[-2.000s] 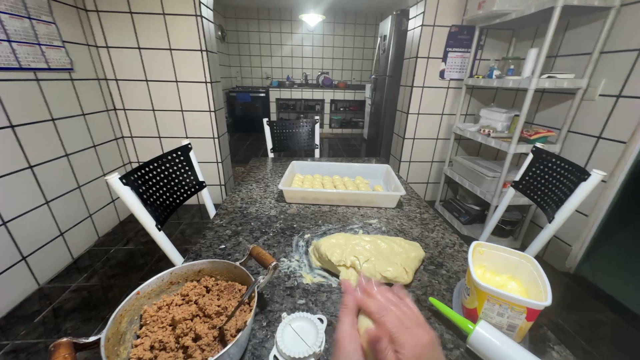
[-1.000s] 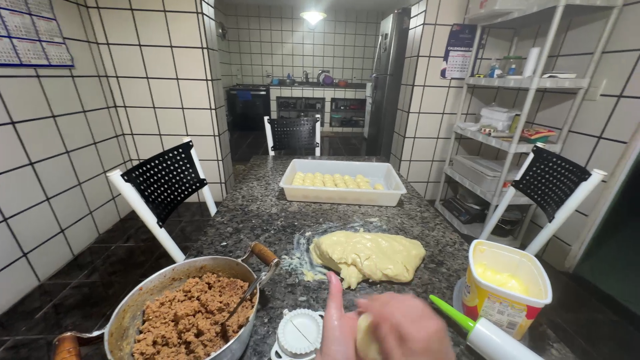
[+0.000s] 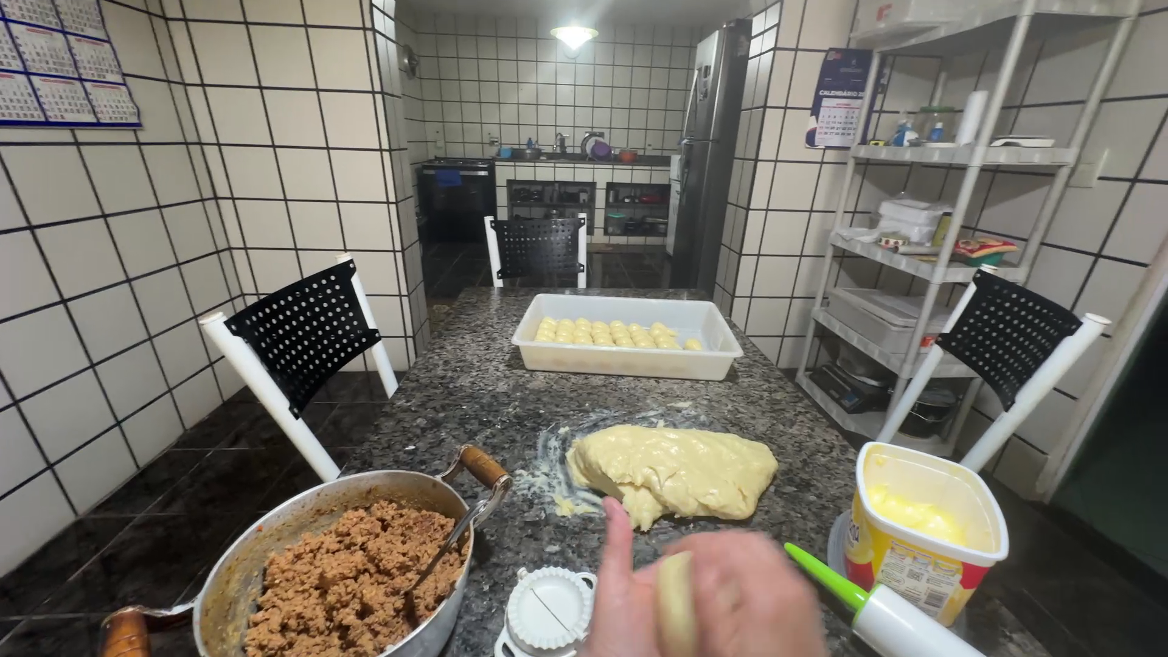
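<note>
Between my left hand point(image 3: 625, 593) and my right hand point(image 3: 744, 593) sits a pale piece of dough point(image 3: 676, 602), pressed between the palms at the bottom centre; the right hand is blurred. Just beyond them a large lump of dough point(image 3: 680, 470) lies on the granite table point(image 3: 438, 411). A white plastic dumpling press point(image 3: 547, 610) is left of my left hand. Further left, a metal pan point(image 3: 315, 488) with wooden handles holds cooked ground meat point(image 3: 351, 579) and a spoon point(image 3: 443, 557). At the back, a white plastic tray point(image 3: 630, 362) contains rows of small dough balls point(image 3: 607, 332).
An open tub of yellow spread point(image 3: 922, 538) stands at the right, beside a white rolling pin with a green handle point(image 3: 903, 620). Black-and-white chairs point(image 3: 306, 333) surround the table. A white shelving unit point(image 3: 958, 164) stands against the right wall.
My hands have shifted from pointing toward the lump to facing each other, with the small piece of dough now plainly showing between them. The right hand is blurred in each frame.
</note>
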